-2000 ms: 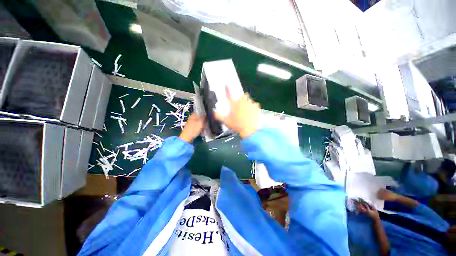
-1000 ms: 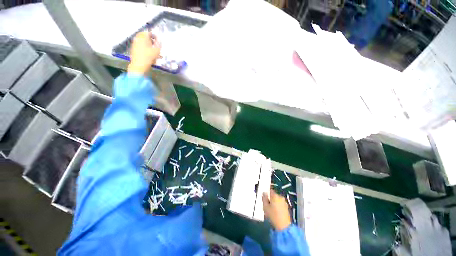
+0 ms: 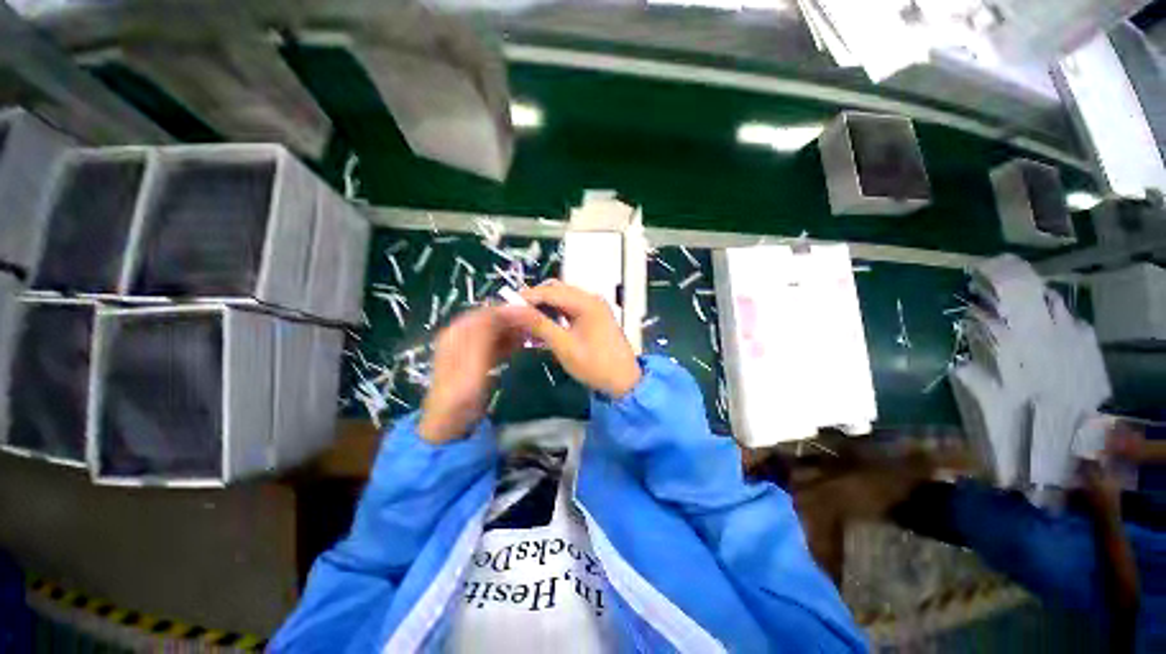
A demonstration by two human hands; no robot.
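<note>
My left hand (image 3: 467, 364) and my right hand (image 3: 582, 335) meet above the green bench, fingertips together on a small white adhesive piece (image 3: 514, 296). The piece is tiny and partly hidden by the fingers. Behind my right hand, a part-folded white box (image 3: 595, 262) lies on the bench with a dark slot along its right side; its lower part is hidden by the hand. Narrow white backing strips (image 3: 412, 275) lie scattered on the bench to the left of the box and some to its right.
Stacked finished boxes (image 3: 249, 383) with dark openings stand at left. A stack of white blanks (image 3: 795, 339) lies right of the box. A ragged pile (image 3: 1029, 358) and another person's blue-sleeved arm (image 3: 1023, 530) are at far right. Two open boxes (image 3: 875, 164) stand behind.
My left hand has come back from the tray on the upper shelf. My right hand has left the part-folded box and met the left. The view has turned down to the bench.
</note>
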